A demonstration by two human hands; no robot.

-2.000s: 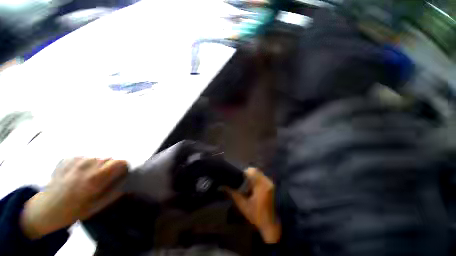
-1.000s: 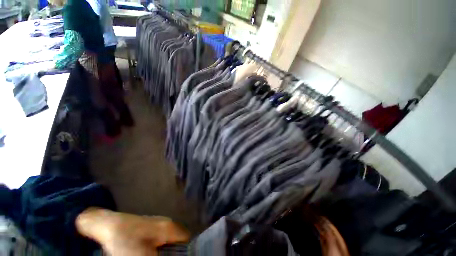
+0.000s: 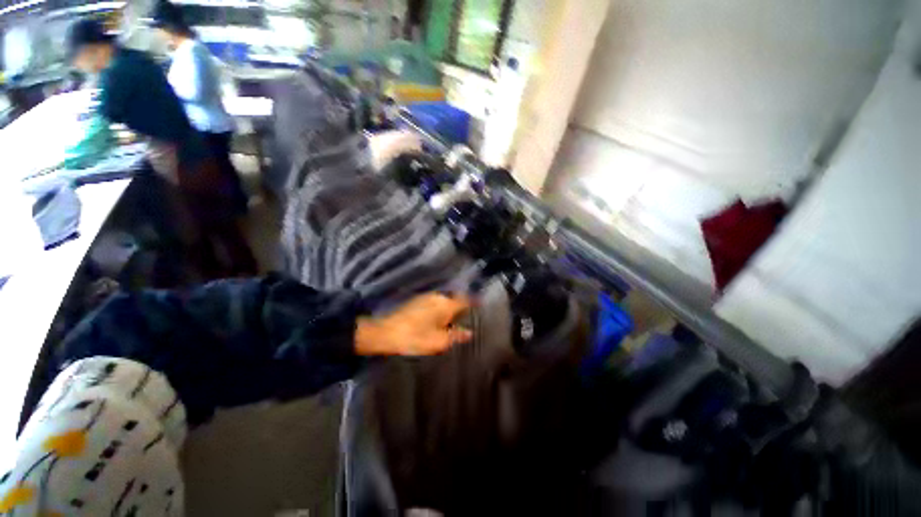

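Observation:
My left hand point(image 3: 414, 325), in a dark sleeve, reaches across from the left to the collar and shoulder area of dark grey shirts point(image 3: 444, 414) hanging close together. Its fingers are partly bent and blurred; I cannot tell whether they grip cloth. Black tags with white marks point(image 3: 525, 325) show at the collars just right of the hand. My right hand cannot be made out; a tiny pale patch at the bottom edge is too small to name.
A metal garment rail point(image 3: 626, 268) slants from far centre to lower right, with more grey shirts point(image 3: 338, 217) along it. A long white table point(image 3: 25, 313) is at left. Two people stand beside it. White patterned cloth point(image 3: 101, 444) is at lower left. A red cloth point(image 3: 742, 237) hangs by the wall.
The view has turned from the table to the rail and come closer to it. My left hand has moved up and right to the shirts. The shirt held low in front no longer shows separately.

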